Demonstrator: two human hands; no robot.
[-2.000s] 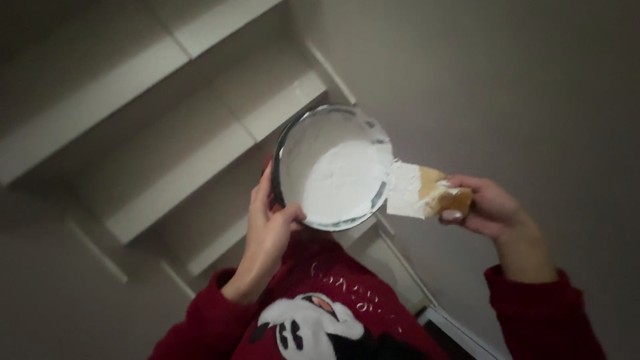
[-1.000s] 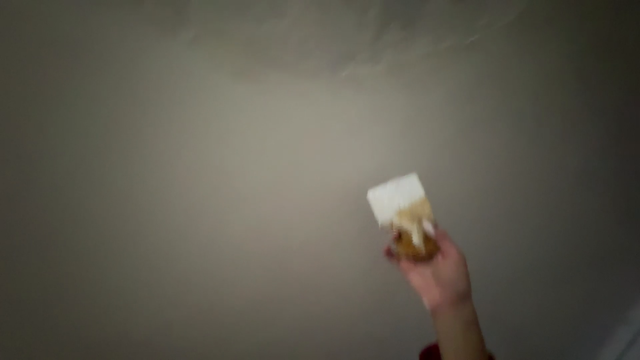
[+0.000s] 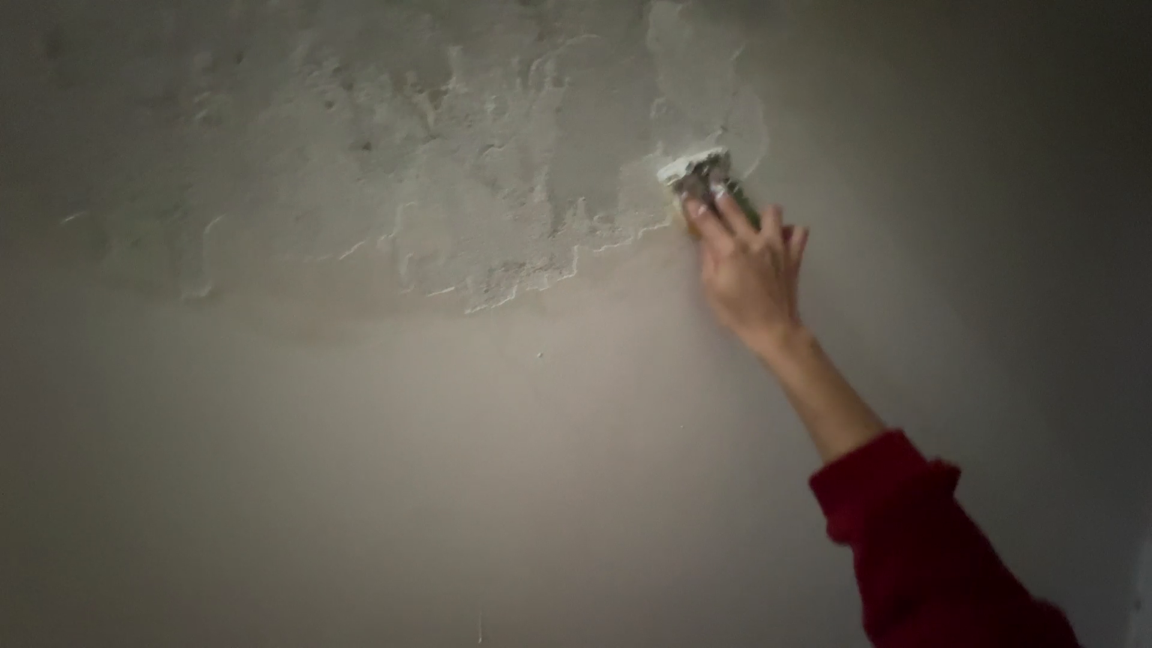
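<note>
My right hand [image 3: 751, 270], at the end of a raised arm in a dark red sleeve, grips a putty knife [image 3: 706, 175] whose wide blade carries white filler along its edge. The blade lies against the wall at the lower right border of a rough grey patch [image 3: 504, 162]. My fingers cover much of the tool, and its details are blurred. Beside the blade, smoother filler [image 3: 702, 81] coats the right part of the patch. My left hand is out of view.
The patch spreads over the upper left of the wall, with a jagged, raised lower border of flaking paint. Below it runs smooth painted wall [image 3: 504, 468]. The right side of the wall lies in shadow.
The view has swung up from the stairs to the wall. My right hand has brought the putty knife from beside the round container onto the patch's border. The container and my left hand have left the view.
</note>
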